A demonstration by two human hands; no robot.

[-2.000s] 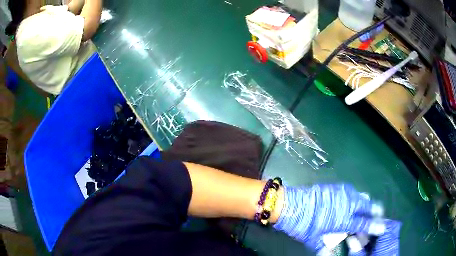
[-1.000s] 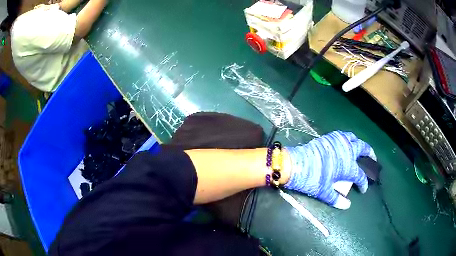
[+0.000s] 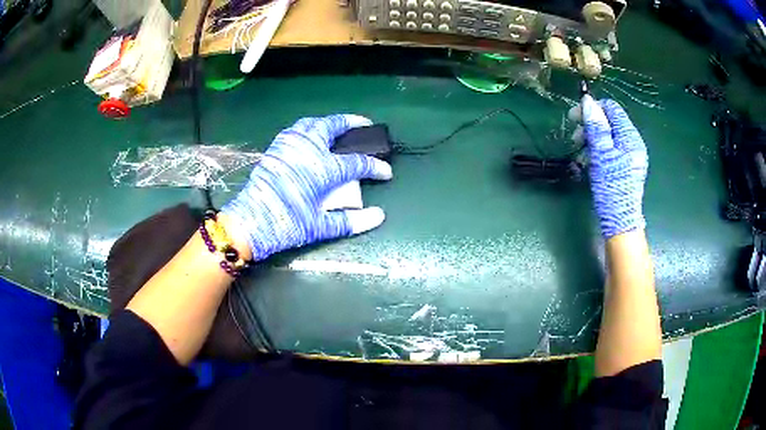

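Note:
My left hand (image 3: 306,185), in a blue-white striped glove, lies over the white test socket (image 3: 344,196) and has a black power adapter (image 3: 366,142) at its fingertips. A thin black cord (image 3: 453,141) runs right from the adapter to a bundled coil (image 3: 544,167). My right hand (image 3: 611,159), also gloved, pinches the small dark DC plug (image 3: 585,87) just below the cream terminals (image 3: 573,57) of the test instrument (image 3: 445,18). Whether the plug touches a terminal cannot be told.
A carton with a red cap (image 3: 113,107) stands back left. A plastic bag with white strands (image 3: 181,165) lies on the green mat. A white-handled tool (image 3: 265,37) rests on the wooden board. Black adapters (image 3: 743,180) lie at far right; loose strands lie along the front edge.
The view has swung right to face the instrument. My right hand is now in view, holding the plug. My left hand remains on the socket and adapter.

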